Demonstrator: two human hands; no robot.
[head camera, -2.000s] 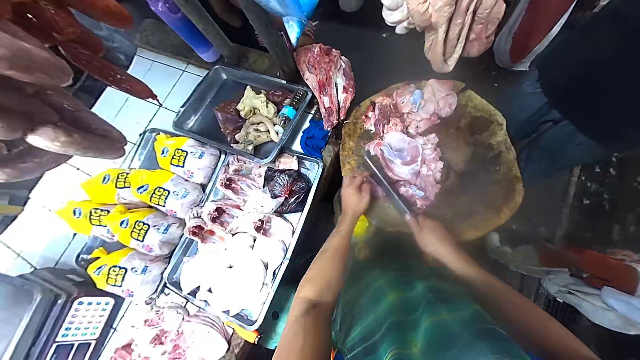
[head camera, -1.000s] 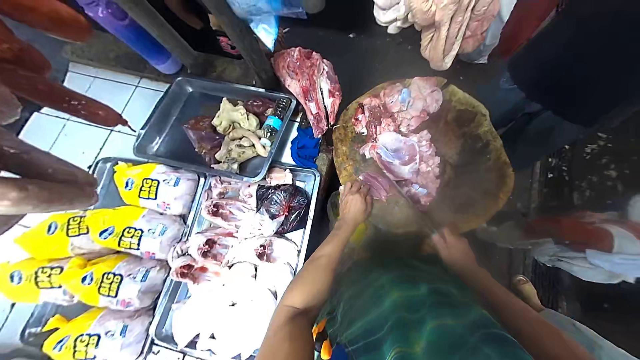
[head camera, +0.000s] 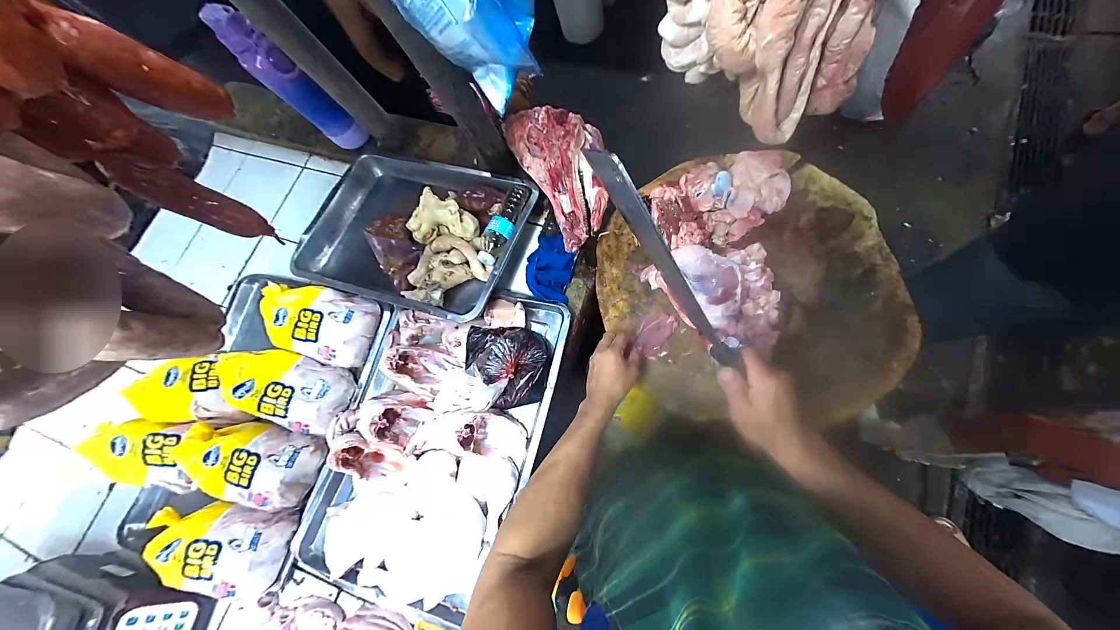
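Note:
My right hand grips a long knife, its blade pointing up and to the left above the meat. My left hand holds the edge of a small piece of raw meat at the near left part of a round chopping block. A larger cut of raw meat lies beside that piece, and another fatty cut lies behind it. The blade hides some of the meat.
Left of the block, a large raw meat piece lies near a blue cloth. Metal trays hold offal, a bottle and cut chicken; bagged chickens lie farther left. Sausage-like meats hang at upper left, pale tripe-like pieces at the top.
The knife was low against the meat one second ago; now its blade is raised across the block's left side. The small piece by my left hand appears separate from the larger cut.

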